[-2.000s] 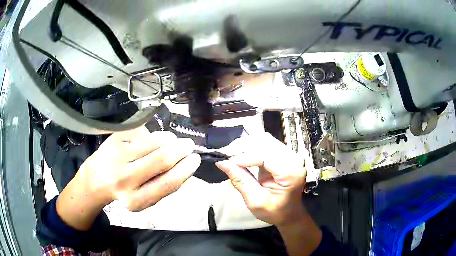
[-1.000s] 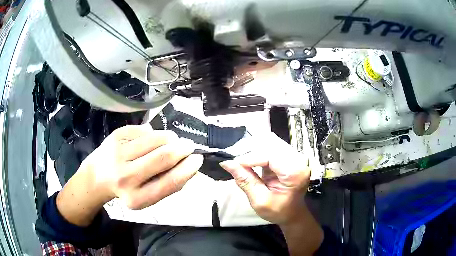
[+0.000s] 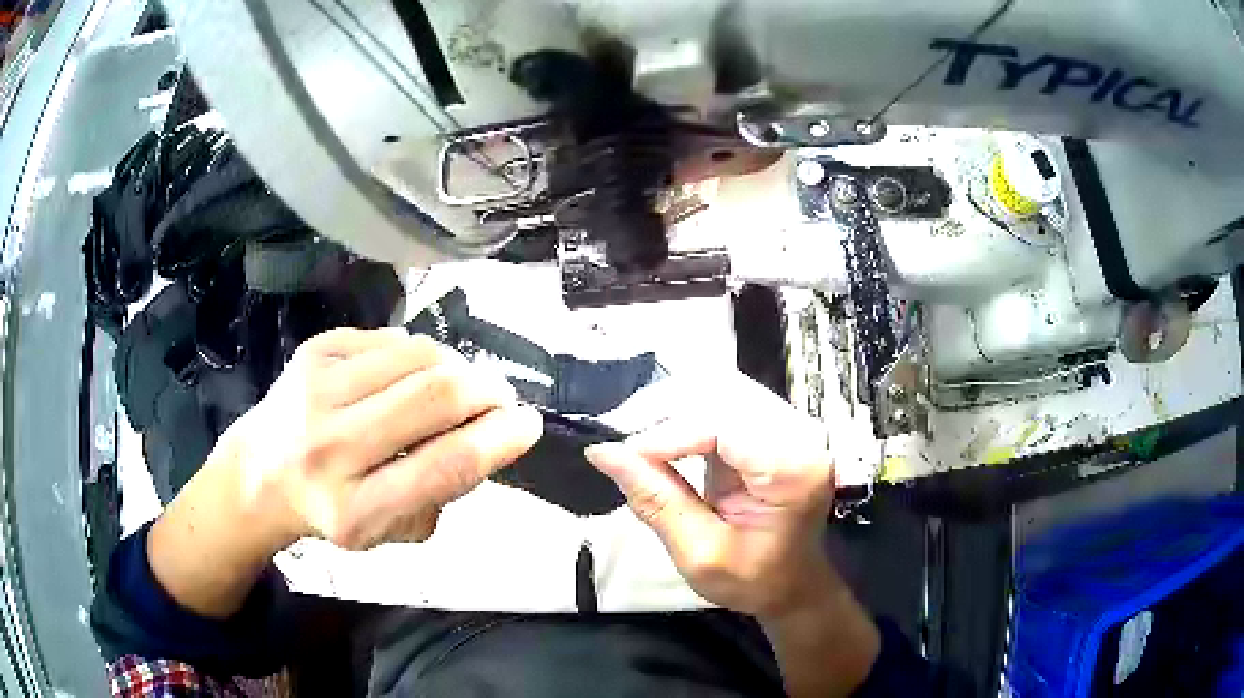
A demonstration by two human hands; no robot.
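My left hand [image 3: 396,443] and my right hand [image 3: 730,498] pinch a small dark fabric piece [image 3: 570,427] between their fingertips, above the white tabletop. The piece is narrow and edge-on; its exact shape is hard to tell. A black band piece [image 3: 600,382] with a pale stitched or toothed line lies on the table just behind my fingers. A flat black panel [image 3: 559,471] shows below the fingertips; whether it joins the held piece I cannot tell. The off-white sewing machine head [image 3: 846,55] with "TYPICAL" lettering is above, its needle area hidden behind a ribbed dark column [image 3: 621,177].
A pile of black pieces [image 3: 205,327] lies left of my hands. A dark slotted metal block [image 3: 648,276] is under the machine head. At right are a white spool or bottle with a yellow label [image 3: 1023,180] and a stained surface. A blue crate [image 3: 1126,586] is lower right.
The view has shifted, so the machine head sits further right and more of the black pile shows at left. Both hands keep their pinch on the dark piece, with only slight movement.
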